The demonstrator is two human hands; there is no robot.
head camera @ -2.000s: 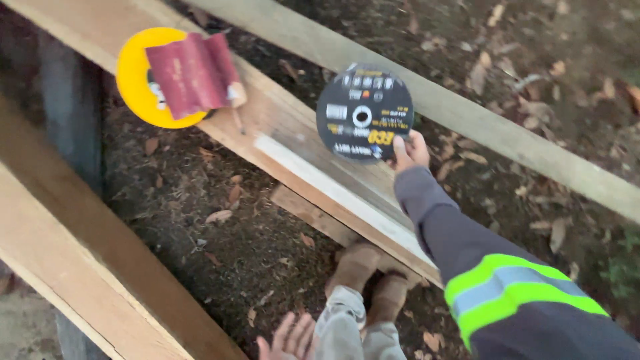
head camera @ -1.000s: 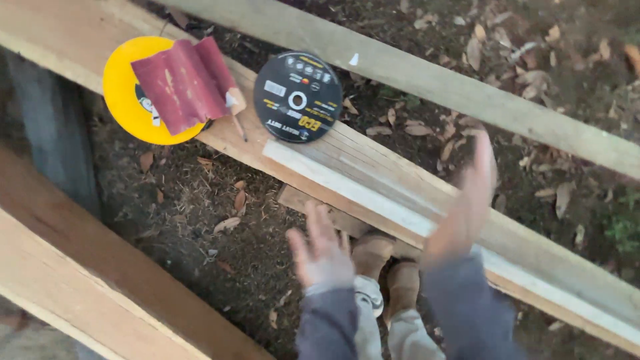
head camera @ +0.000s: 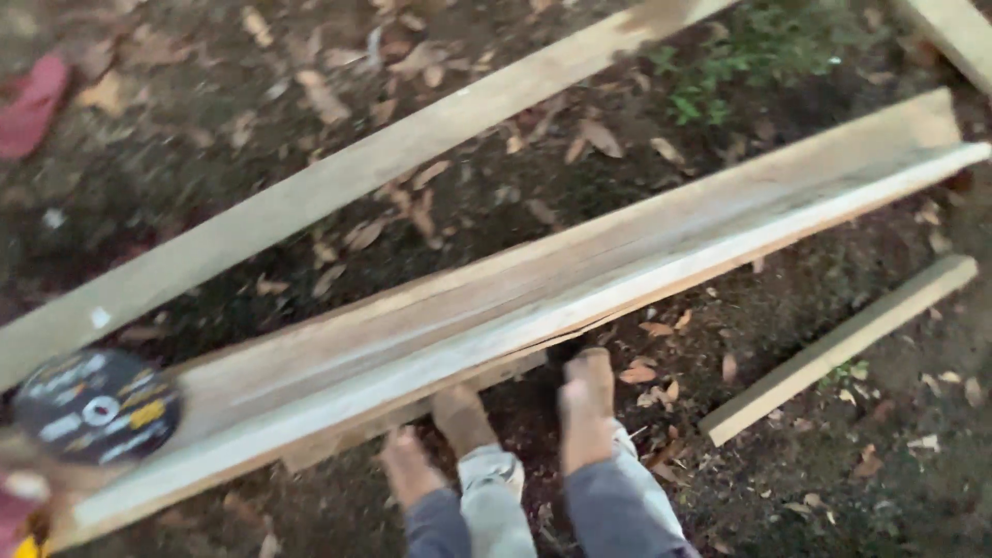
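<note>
Both hands are blurred in the head view. My left hand [head camera: 411, 465] hangs near the lower edge of a long wooden beam [head camera: 465, 302] with a pale strip [head camera: 434, 364] along its near side, and nothing shows in it. My right hand [head camera: 585, 422] is over my boot, just below the same beam, with no object visible in it; its finger position is unclear. A black abrasive disc [head camera: 138, 411] with printing lies on the beam's left end, away from both hands. At the lower left corner, part of a dark red piece [head camera: 12, 515] shows beside a bit of yellow.
Beyond the beam, another long board [head camera: 341, 182] runs diagonally. A short wooden batten [head camera: 841, 349] lies on the leaf-strewn soil at right. My boots [head camera: 461, 418] stand close to the beam. A red object [head camera: 31, 108] is at upper left, and another board [head camera: 949, 39] at upper right.
Two seconds ago my right hand held the black disc; one second ago it had let go, leaving the disc on the beam. Both hands are now lower, near the boots. The view has swung to the right.
</note>
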